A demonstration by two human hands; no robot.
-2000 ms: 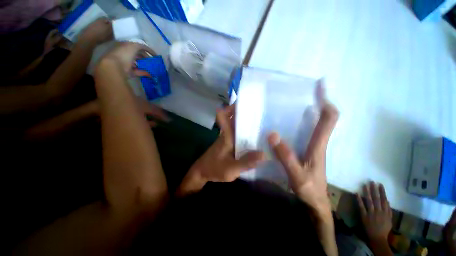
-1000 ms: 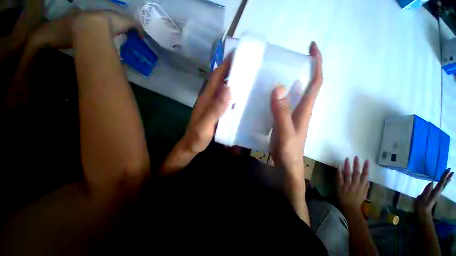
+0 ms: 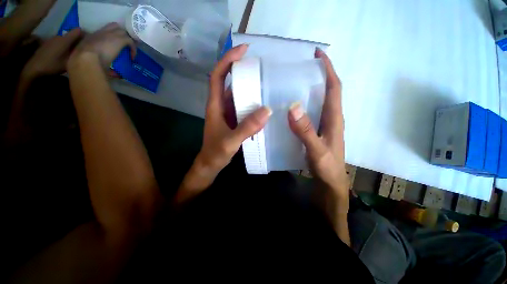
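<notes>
An appliance (image 3: pixel 289 133) with a frosted translucent body and a white cover with a slotted side vent (image 3: pixel 254 152) is held over the table's front edge. My left hand (image 3: pixel 222 127) grips the white cover end, thumb on the near face. My right hand (image 3: pixel 325 138) grips the translucent end, thumb on the near face and fingers around the far right side. A pale open carton flap or sheet (image 3: pixel 278 43) shows just behind the appliance. Its lower part is hidden.
Blue and white cartons (image 3: pixel 472 136) stand at the right of the white table (image 3: pixel 383 66). At left, another person's hands (image 3: pixel 105 47) hold a blue carton (image 3: pixel 139 69). A white oval housing (image 3: pixel 158 33) lies beyond. Power sockets (image 3: pixel 392 186) line the edge; a yellow-orange handle (image 3: pixel 425 215) is below.
The appliance now shows its slotted white side at left, and my left hand has shifted around it. The neighbour's hands at the right have gone from view.
</notes>
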